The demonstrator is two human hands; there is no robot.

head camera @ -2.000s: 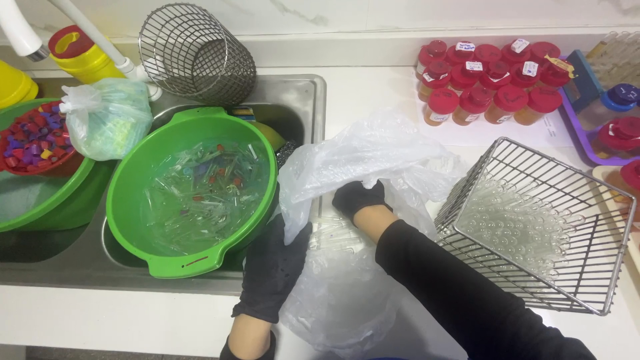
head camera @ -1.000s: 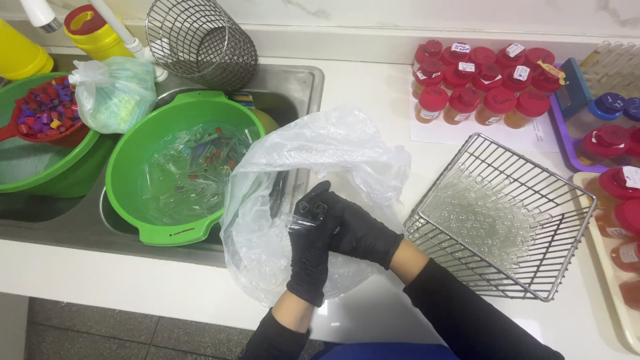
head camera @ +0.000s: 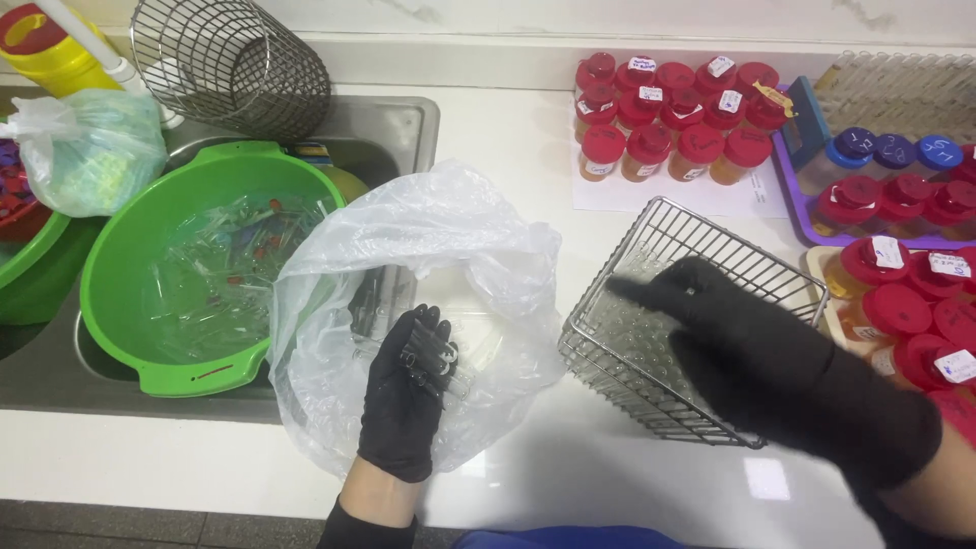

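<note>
My left hand [head camera: 404,396], in a black glove, holds several clear glass test tubes [head camera: 431,354] across its palm, over the mouth of a translucent plastic bag [head camera: 511,267]. The bag lies open on the counter beside the sink. My right hand [head camera: 724,335], gloved too and blurred by motion, is over a rectangular wire basket [head camera: 732,236] packed with upright clear glass tubes [head camera: 629,328]. Whether its fingers hold a tube cannot be told. Left of the bag, a green plastic basin [head camera: 122,305] holds water with many tubes, some with red parts.
A wire mesh basket [head camera: 229,69] leans behind the sink [head camera: 412,126], near a tied plastic bag [head camera: 91,152]. Red-capped specimen jars [head camera: 652,149] stand at the back. More jars fill a purple tray [head camera: 797,198] and a cream tray [head camera: 823,267] at the right, near a tube rack [head camera: 804,130].
My hands were together over the bag a second ago. Now my right hand is over the wire basket, while my left is turned palm up with tubes in it.
</note>
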